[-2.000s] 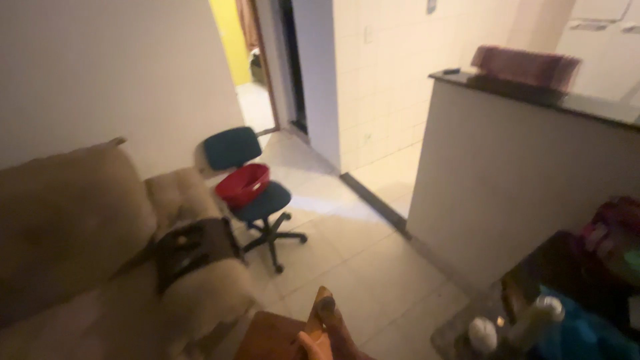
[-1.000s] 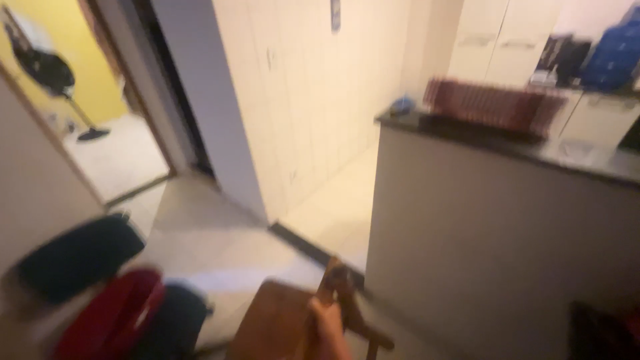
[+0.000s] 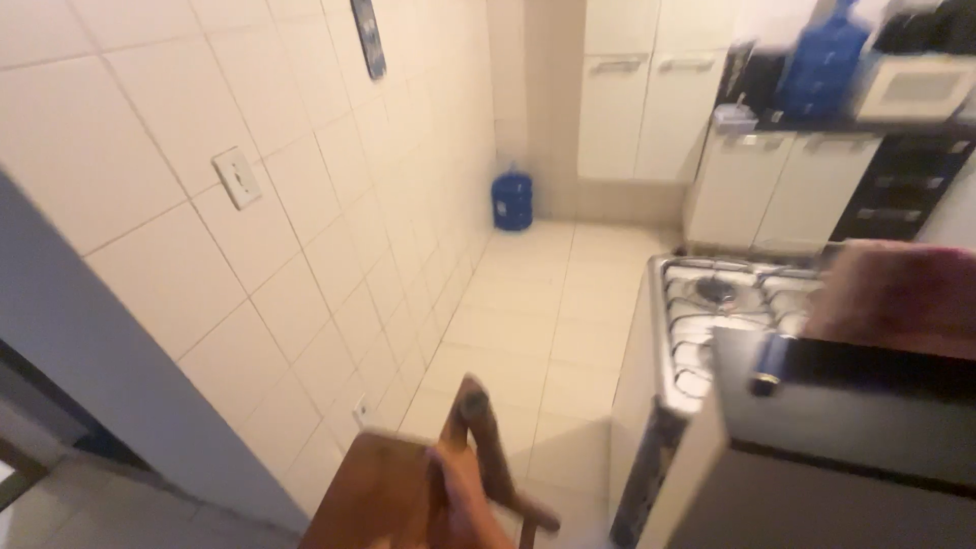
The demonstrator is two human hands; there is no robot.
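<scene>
My right hand (image 3: 465,488) reaches in from the bottom edge, its fingers closed around a bar of a brown wooden stool or chair (image 3: 374,488). The flat wooden panel lies to the left of the hand. A rounded leg or rail (image 3: 492,450) runs along the hand's right side, tilted, with its end pointing up and away. The lower part of the wooden piece is cut off by the frame. My left hand cannot be made out.
A tiled wall (image 3: 328,252) rises on the left. On the right are a gas stove (image 3: 663,366) and a dark counter (image 3: 839,427) with a reddish cloth (image 3: 900,297). A blue water jug (image 3: 512,202) stands on the floor ahead, near white cabinets (image 3: 740,191).
The view has swung right and moved forward from the room with the sofa and office chair to the kitchen opening. The wooden piece has stayed in my hand.
</scene>
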